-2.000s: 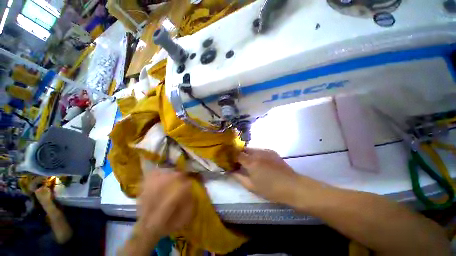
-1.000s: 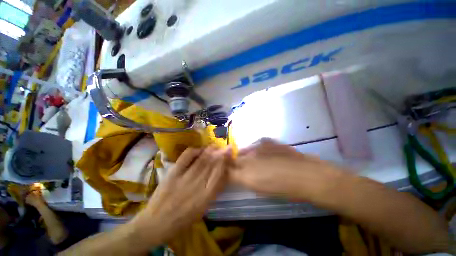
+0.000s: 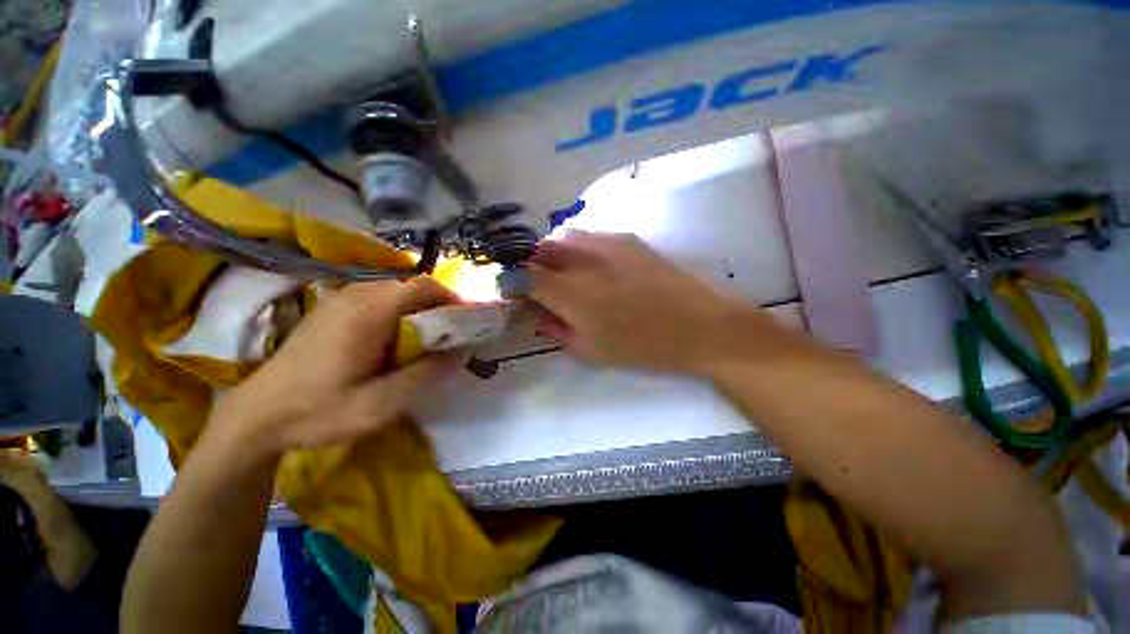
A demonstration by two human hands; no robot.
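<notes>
The mustard garment [image 3: 372,508] with its off-white inner side lies left of and below the needle area, partly hanging over the table edge. My left hand [image 3: 353,353] grips a folded edge of it, off-white side showing, just in front of the presser foot [image 3: 511,275]. My right hand [image 3: 607,297] is at the foot, fingertips bent close to the needle and the end of that edge; what they hold is hidden. The white sewing machine head [image 3: 744,99] is above, with a curved metal guard [image 3: 167,223] at its left end.
A pale pink strip [image 3: 824,248] stands on the bed. Scissors with green and yellow handles [image 3: 1010,359] lie at the right by a metal mechanism [image 3: 1035,229]. The ruler-marked table edge [image 3: 620,474] runs below my hands. A neighbouring person's arm [image 3: 50,520] shows at far left.
The view has moved closer to the needle. My hands, close together a second ago, are now apart, left hand on the folded edge and right hand up at the foot. The off-white side now shows between them.
</notes>
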